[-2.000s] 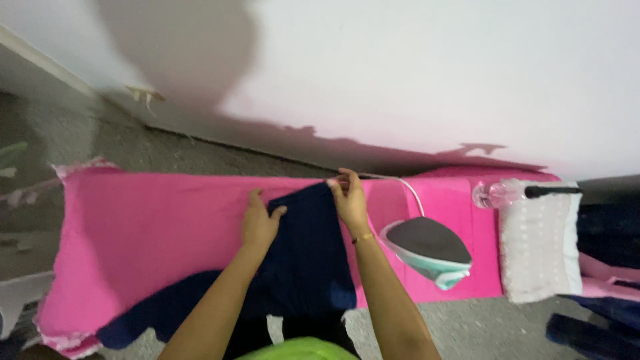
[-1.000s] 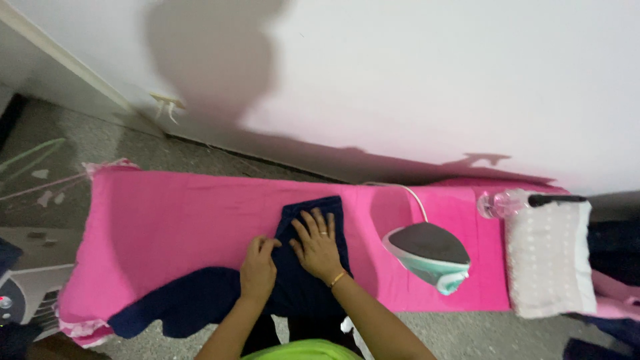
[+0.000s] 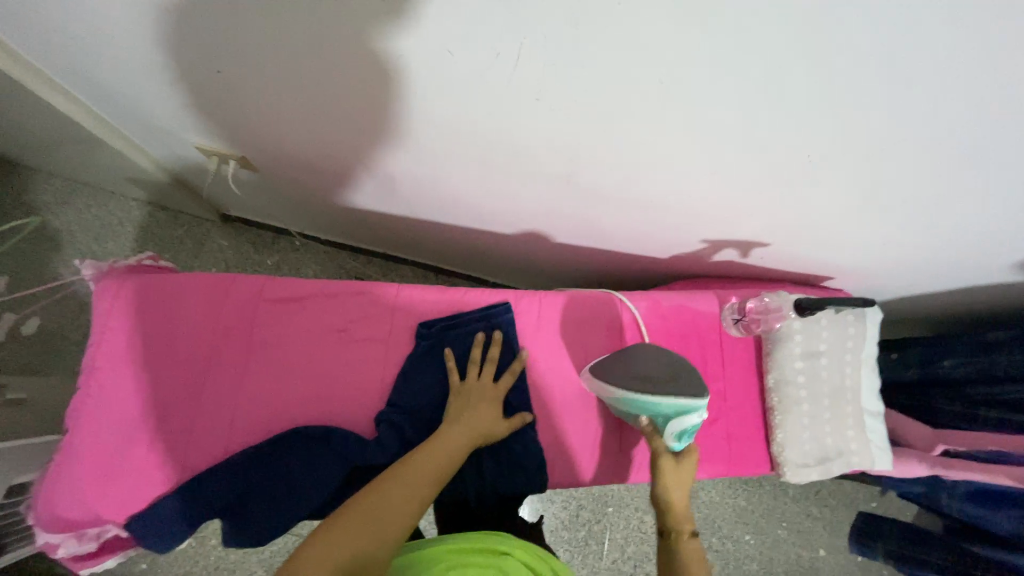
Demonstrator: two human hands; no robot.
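Observation:
Navy blue trousers (image 3: 500, 460) lie across a long board with a pink cloth cover (image 3: 320, 344), one part folded flat and another trailing left along the near edge. My left hand (image 3: 480, 400) is spread on the flat part, fingers apart, palm down. Further right, my right hand (image 3: 672, 468) grips the handle of a teal and white clothes iron (image 3: 656, 388), whose dark soleplate is visible and tilted up. Its white cord (image 3: 628, 304) runs off behind the board's far edge.
A clear spray bottle with a black trigger head (image 3: 760, 314) lies by a folded white cloth (image 3: 824, 392) at the board's right end. A wall with a plugged socket (image 3: 226, 158) rises behind. Dark garments (image 3: 944, 384) are at right; a pale vented appliance (image 3: 24, 496) stands at lower left.
My right hand has left the trousers and taken hold of the iron's handle. My left hand has moved from the trousers' left side to lie spread on top of them.

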